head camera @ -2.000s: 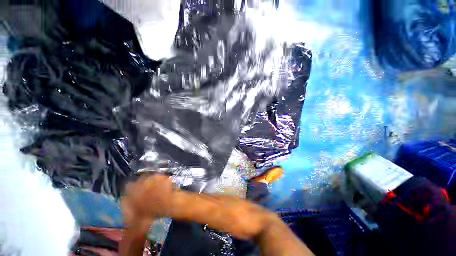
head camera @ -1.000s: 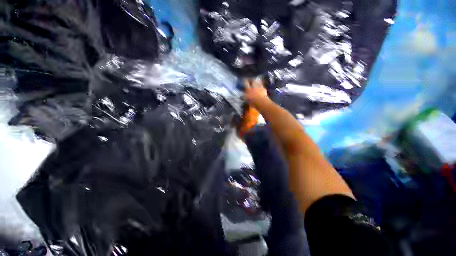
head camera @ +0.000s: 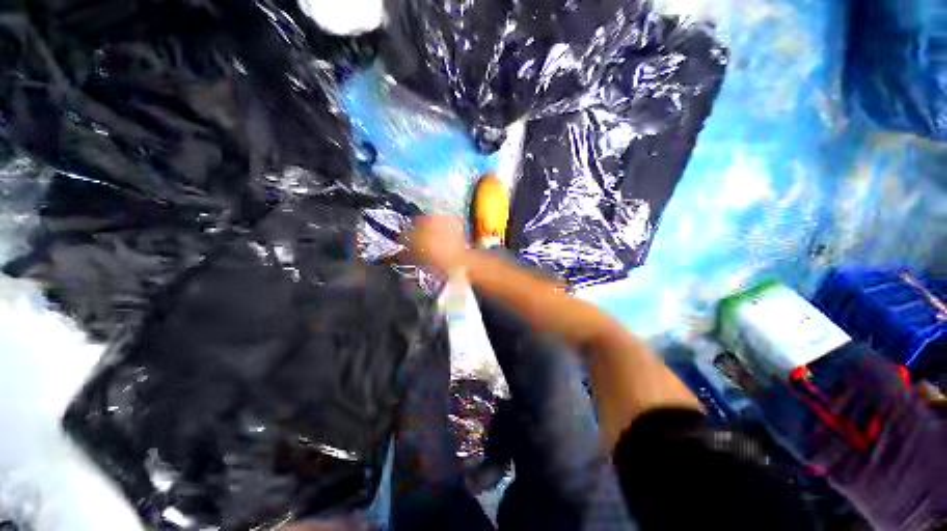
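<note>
Bagged black garments lie at the lower left under shiny film, beside my legs. My right hand is blurred at their upper right corner, by some crinkled clear film; whether its fingers grip anything is unclear. A small skin-coloured blur at the bottom edge may be my left hand; it is almost wholly cut off. Another pile of bagged black garments lies on the floor at top centre, right of my orange shoe. More dark bagged garments fill the upper left.
Blue floor shows at right and between the piles. A white-and-green box, a blue crate and dark maroon cloth with red edging are at lower right. Pale sheeting is at left. A blue-black item is at top right.
My right hand has moved left and a little down, from the far pile's edge to the near bundle's corner. The view has shifted, so the far pile sits higher and more of my legs shows.
</note>
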